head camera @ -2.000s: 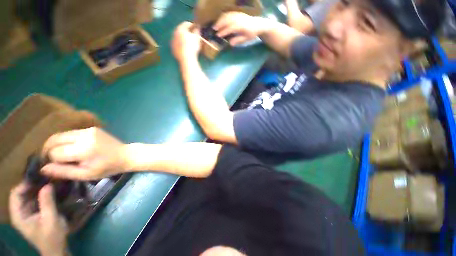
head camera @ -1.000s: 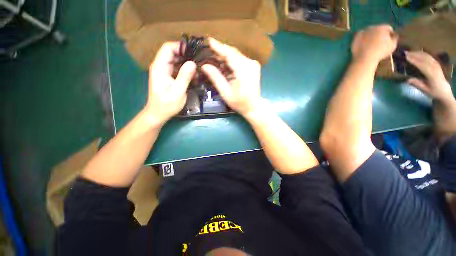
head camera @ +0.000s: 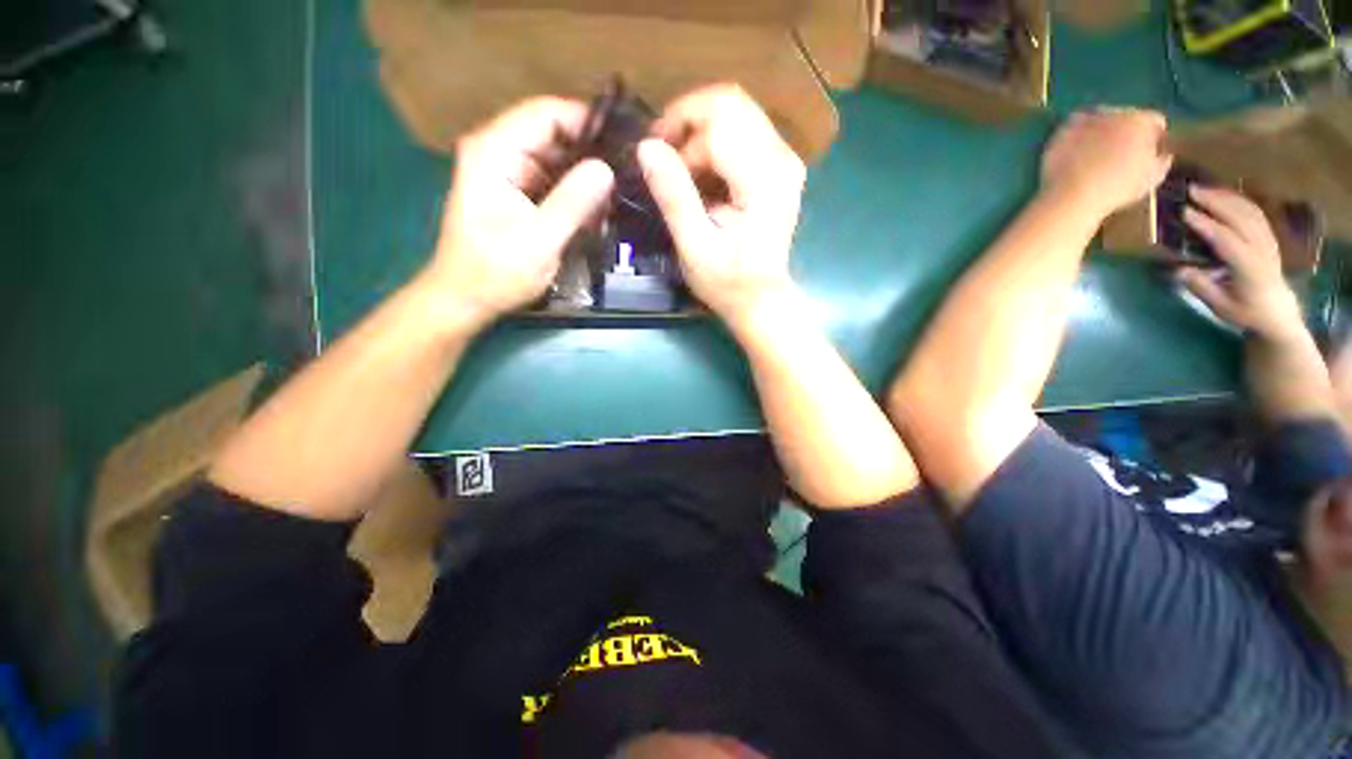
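A black cable bundle (head camera: 626,148) is pinched between my two hands above an open cardboard box, whose brown lid (head camera: 593,45) stands open behind it. My left hand (head camera: 516,208) grips the bundle's left side. My right hand (head camera: 730,200) grips its right side with thumb and fingers. In the box below my hands lies a small dark blocky piece with a white mark (head camera: 638,285), beside something shiny. My hands hide most of the box. The bundle is blurred.
A coworker's hands (head camera: 1238,260) work in another open box (head camera: 1134,223) at the right; their forearm lies close to my right arm. A neighbouring open box (head camera: 964,74) stands at the back. A yellow-and-black unit (head camera: 1257,30) is at the far right. A larger carton (head camera: 156,489) is below the bench edge.
My view has turned from the coworker to the box in front of me. Since one second ago, my hands have stayed on the bundle, and the blocky piece shows more clearly.
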